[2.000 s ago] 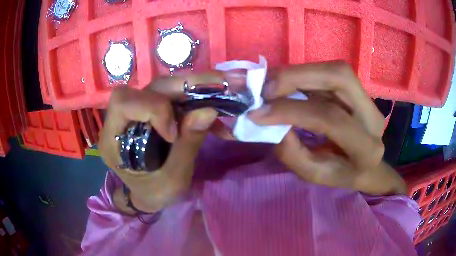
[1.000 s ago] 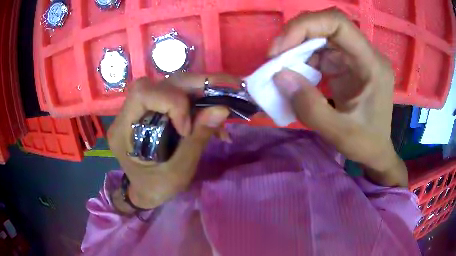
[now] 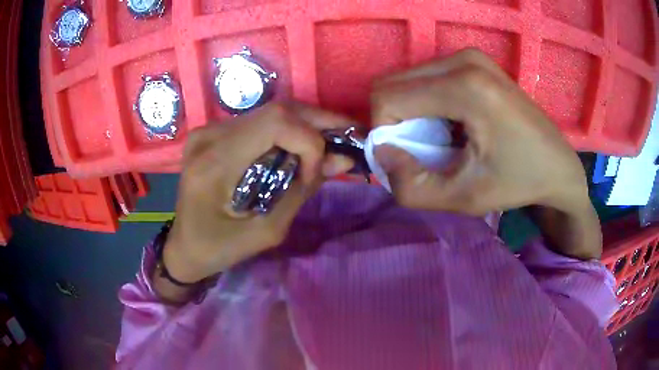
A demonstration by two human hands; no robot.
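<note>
My left hand (image 3: 246, 181) holds a pair of stacked watch heads (image 3: 266, 181) in its curled fingers. Its thumb and forefinger also pinch another watch head (image 3: 345, 143), seen nearly edge-on with its lugs showing. My right hand (image 3: 484, 137) grips a white wiping cloth (image 3: 412, 142), bunched between fingers and thumb, against the right end of that watch head. The hands nearly meet in front of the smock, and the cloth and fingers hide much of the pinched watch head.
A red-orange compartment tray (image 3: 303, 61) lies ahead, with watch heads (image 3: 240, 83) in its left pockets. More red-orange trays (image 3: 72, 199) are at the left. Another tray (image 3: 632, 278) with watch heads is at the lower right. White papers (image 3: 634, 181) lie at the right edge.
My right hand has lowered and turned, bringing the cloth onto the pinched watch head. My left hand has shifted right and tilted with its watch heads. The tray appears slightly further left.
</note>
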